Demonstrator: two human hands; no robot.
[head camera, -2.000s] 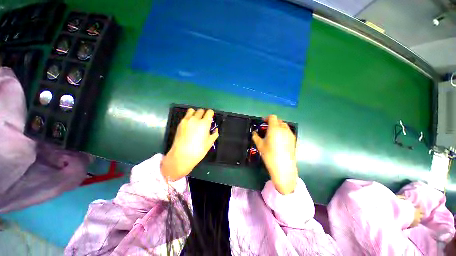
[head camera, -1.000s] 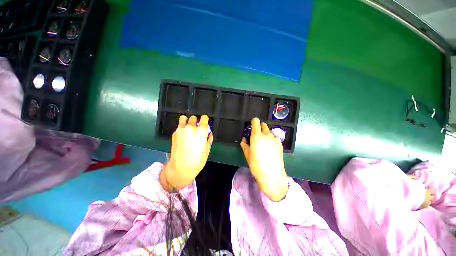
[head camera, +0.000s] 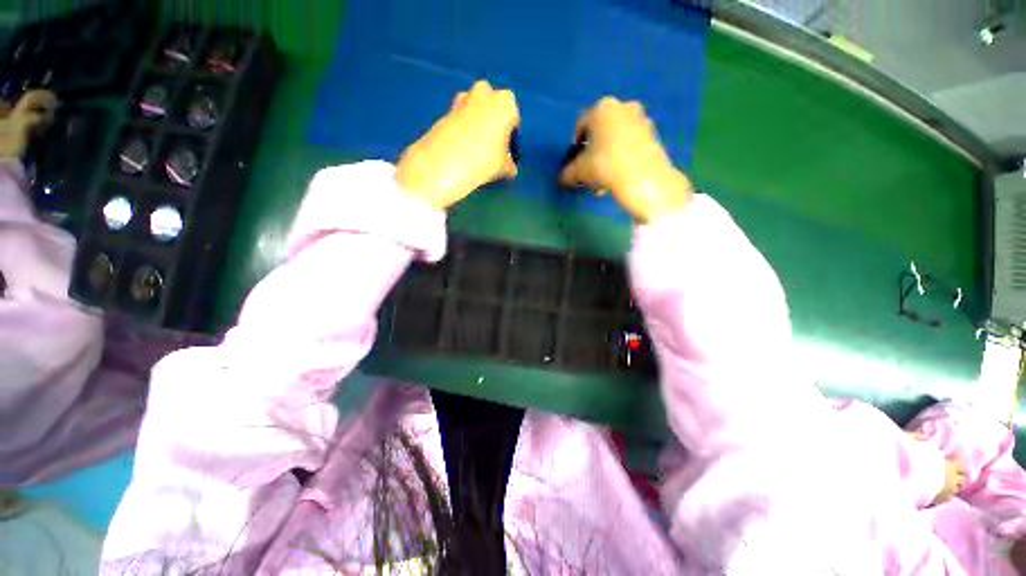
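My left hand (head camera: 467, 146) is over the near edge of the blue mat (head camera: 540, 68), its fingers closed around a dark smartwatch (head camera: 514, 144) seen edge-on. My right hand (head camera: 624, 158) is over the mat to the right, gripping another dark smartwatch (head camera: 575, 150) at its fingertips. The black compartment tray (head camera: 506, 306) lies on the green bench below both hands. Most of its visible pockets are empty. A watch with a red mark (head camera: 632, 347) sits at its lower right. My right sleeve hides part of the tray's right end.
Neighbouring stacked trays (head camera: 208, 214) with rows of watches stand at the left, beside another person's hand (head camera: 25, 118) and pink sleeve. A thin cable (head camera: 923, 295) lies at the right. Another person's pink sleeve (head camera: 900, 450) is at the lower right.
Both hands have moved from the tray forward to the blue mat, each with a watch. Another person's hand has appeared at the far left.
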